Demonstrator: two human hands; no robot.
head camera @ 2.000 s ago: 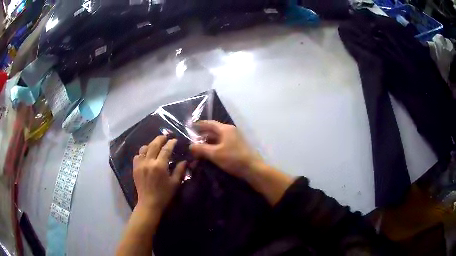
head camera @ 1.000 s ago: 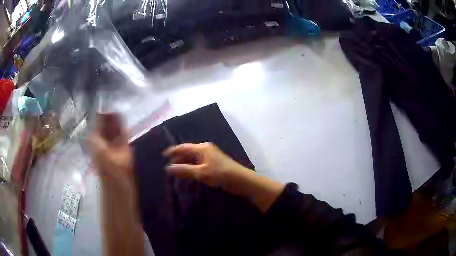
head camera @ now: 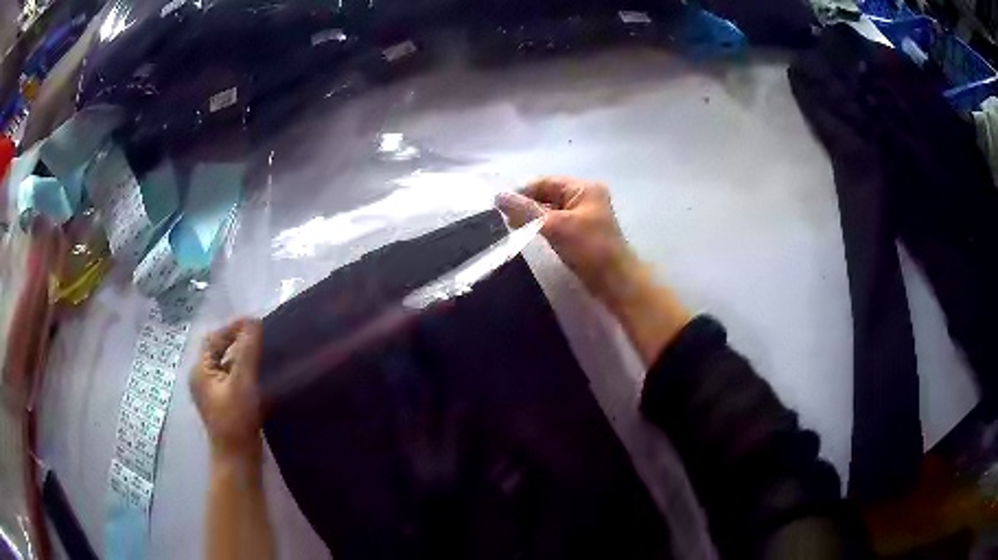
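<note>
A folded dark garment (head camera: 438, 405) lies on the white table in front of me. The mouth of a clear polybag (head camera: 361, 213) is over the garment's far end, with bright glare on the film beyond it. My left hand (head camera: 230, 377) pinches the bag edge at the garment's left far corner. My right hand (head camera: 569, 213) pinches the bag edge at the right far corner. The bag's near edge runs between my hands across the garment.
Shiny dark bagged packs (head camera: 361, 66) with white stickers line the far side. A pale-blue label strip (head camera: 148, 405) lies at left, curled at its far end. Loose dark garments (head camera: 886, 241) lie at right, with a blue basket (head camera: 941, 55) beyond. A dark slim object (head camera: 68, 520) is at lower left.
A bagged piece was under my hands first, then an unbagged folded garment with film lifted at left. Now the film lies over the garment's far end, and my hands have spread to its corners.
</note>
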